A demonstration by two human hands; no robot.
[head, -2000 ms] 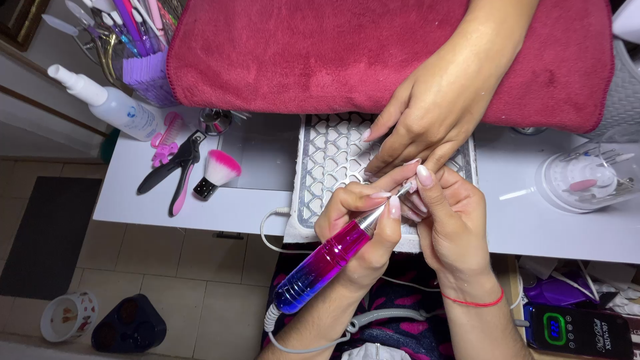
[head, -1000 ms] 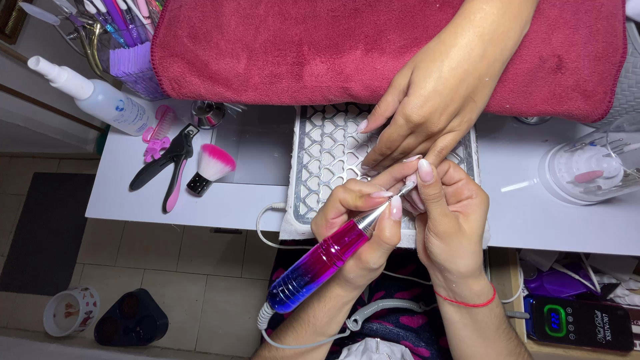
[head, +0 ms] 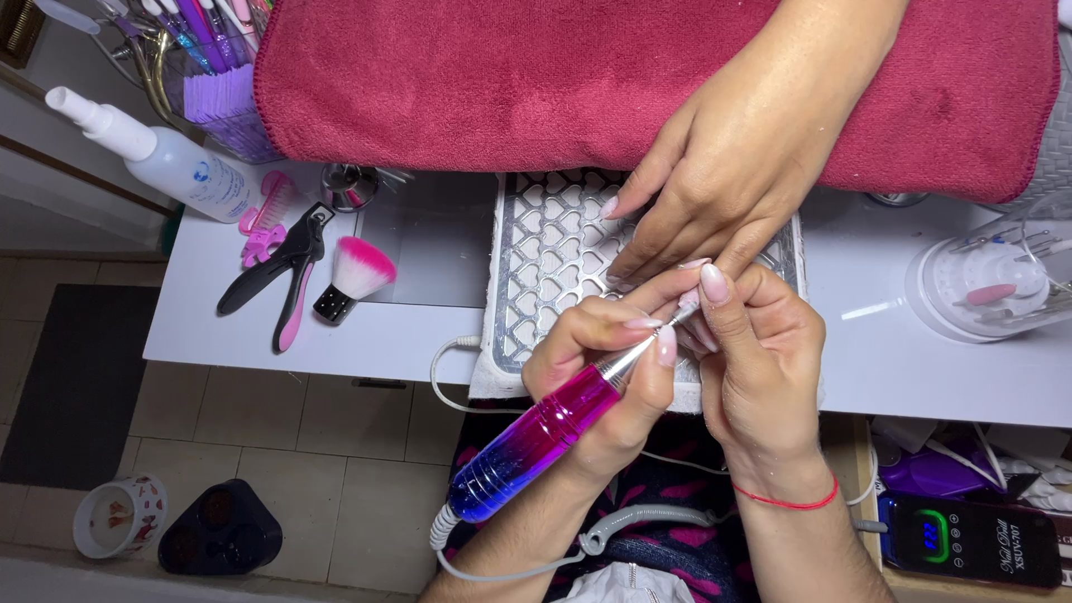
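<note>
My left hand (head: pixel 603 368) grips a pink-to-blue electric nail drill handpiece (head: pixel 536 440) near its metal nose. The drill bit (head: pixel 684 313) meets a fingernail of another person's hand (head: pixel 729 159). My right hand (head: pixel 758 360), a red string at its wrist, pinches that person's finger between thumb and fingers; the exact contact is partly hidden. The other person's hand reaches down over the burgundy towel (head: pixel 502 84). Beneath the hands lies a dust collector with a heart-pattern metal grille (head: pixel 544 251).
At left lie a nail tip cutter (head: pixel 285 268), a pink-and-white dust brush (head: pixel 356 276), a pink nail brush (head: pixel 272 201) and a spray bottle (head: pixel 188 167). A clear-covered bit holder (head: pixel 976 285) stands right. The drill's control unit (head: pixel 967 536) sits lower right; its grey cord (head: pixel 636 515) crosses my lap.
The drill and both my hands stay at the other person's fingertip, with only slight shifts. The grip on the drill is unchanged.
</note>
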